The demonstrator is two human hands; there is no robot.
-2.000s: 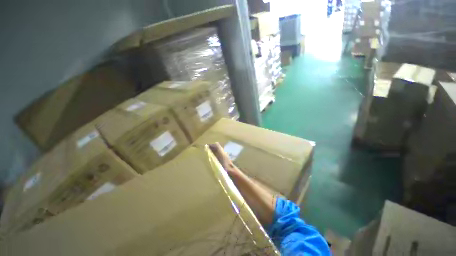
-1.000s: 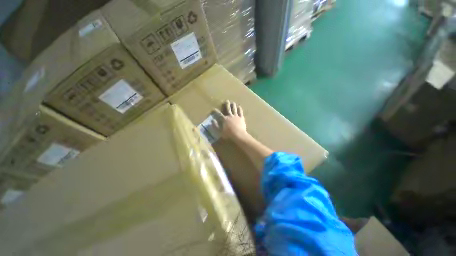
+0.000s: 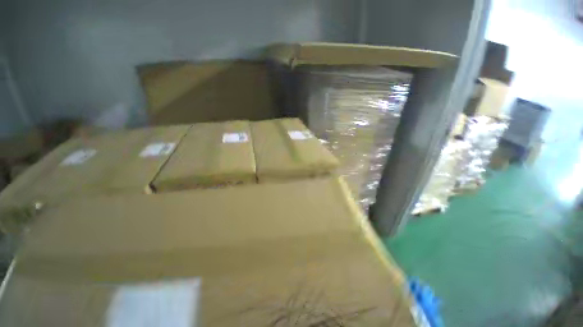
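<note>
A large sealed carton (image 3: 256, 236) fills the lower part of the view, close to the camera, with a white label (image 3: 153, 303) at its near side and tape across its top. A bit of blue sleeve (image 3: 423, 300) shows beyond its right edge; the right hand itself is hidden or cut off. My left hand is not in view. Behind the near carton stands a row of sealed cartons (image 3: 208, 156) with white labels on their tops. The picture is blurred.
A flat cardboard piece (image 3: 377, 55) lies over a stretch-wrapped load (image 3: 358, 121) at the back. A grey pillar (image 3: 425, 134) stands right of it. More wrapped goods (image 3: 473, 153) and a grey bin (image 3: 527, 121) stand on the green floor (image 3: 486, 236). A brown sheet (image 3: 204, 92) leans at the wall.
The view has swung up and left. The near carton now covers the lower view and reaches up to the carton row. My right hand, earlier flat on a carton, has gone out of sight.
</note>
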